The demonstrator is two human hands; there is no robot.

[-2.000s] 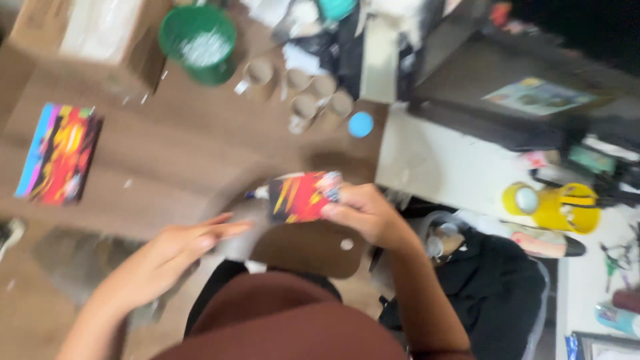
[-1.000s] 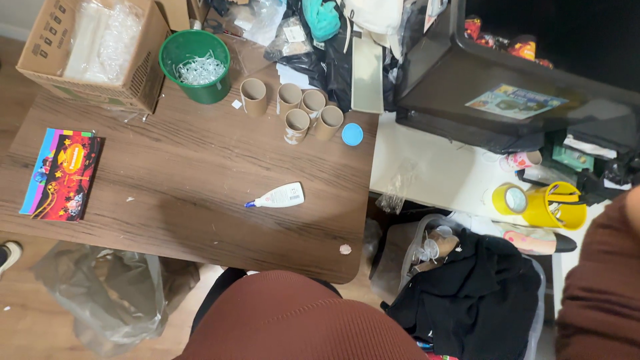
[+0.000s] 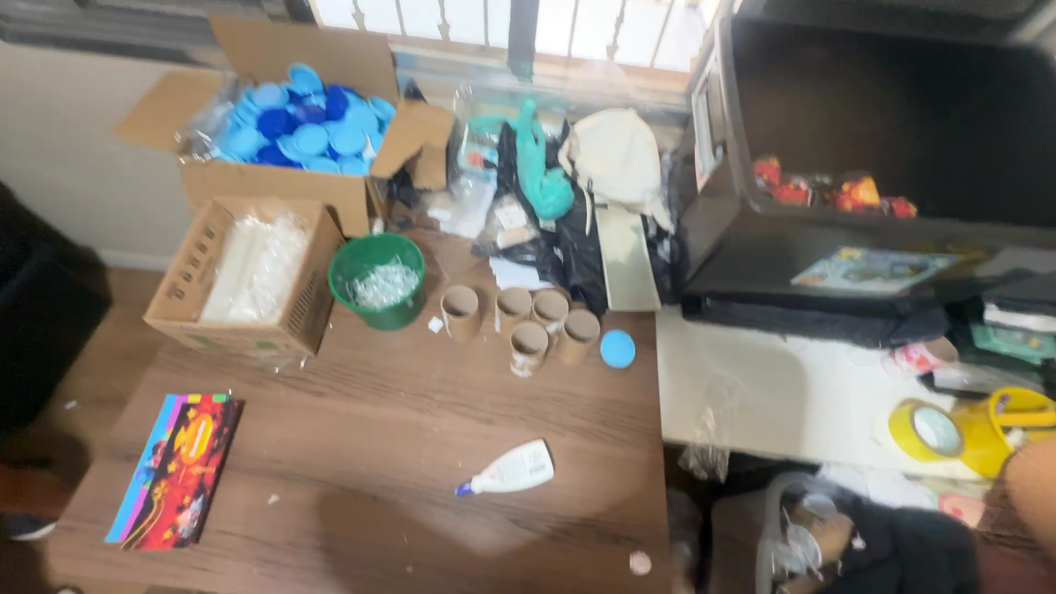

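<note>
A white glue bottle (image 3: 513,469) with a blue tip lies on its side on the brown wooden table. Several cardboard tubes (image 3: 528,346) stand upright behind it, with a light blue disc (image 3: 617,349) just to their right. At the table's left lies a colourful printed stack (image 3: 175,472). Part of a bare arm and a brown sleeve show at the right edge, beside a yellow container (image 3: 1011,421); the hand itself cannot be made out. My left hand is outside the view.
A green bucket (image 3: 378,312) with clear shreds stands beside a cardboard box (image 3: 318,318) of plastic wrap. Behind is an open box of blue discs (image 3: 311,139). A large black bin (image 3: 742,239) stands at the back right. A roll of tape (image 3: 926,429) lies on the white surface.
Two seconds ago my right hand held a red printed piece near the glue bottle, with my left hand close by; both hands have left the table. The view has shifted toward the window.
</note>
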